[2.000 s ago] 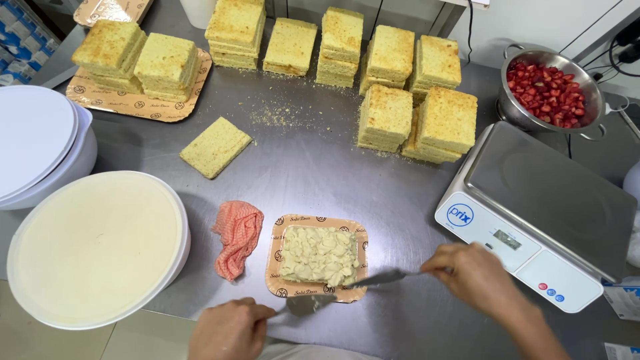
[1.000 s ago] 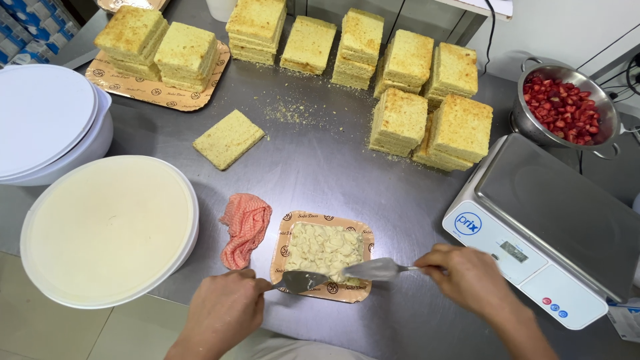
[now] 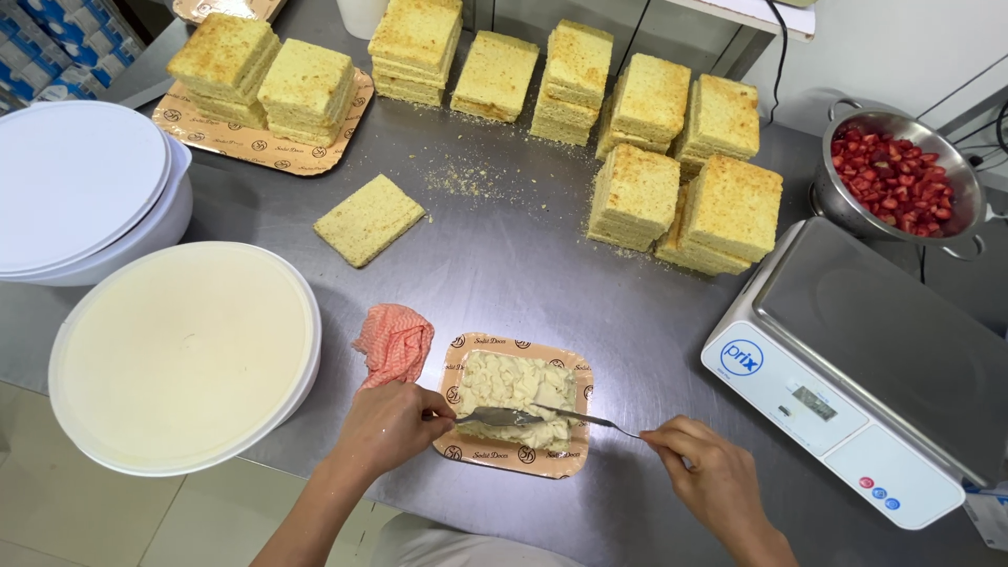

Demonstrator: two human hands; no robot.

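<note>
A small rectangular cake layer topped with lumpy pale cream [image 3: 512, 390] lies on a printed peach cardboard tray [image 3: 488, 457]. My left hand [image 3: 396, 425] grips the handle of a metal spoon [image 3: 500, 416], whose bowl is over the cream. From the other side, my right hand [image 3: 701, 465] pinches the thin handle of a metal spatula [image 3: 579, 415], its blade angled at the cream near the spoon. A crumpled red-and-white cloth [image 3: 394, 342] lies beside the tray, close to my left hand.
Several stacks of sponge cake [image 3: 654, 98] line the back; others sit on a larger tray [image 3: 315, 161]. One loose sponge slice [image 3: 370, 220] lies mid-table among crumbs. Lidded tubs [image 3: 185, 354] stand left. A scale [image 3: 835, 425] and a colander [image 3: 835, 185] of chopped strawberries [image 3: 890, 177] are right.
The spoon has moved from the tray's near edge onto the cream. The spatula's blade has turned from nearly flat to edge-on since one second ago.
</note>
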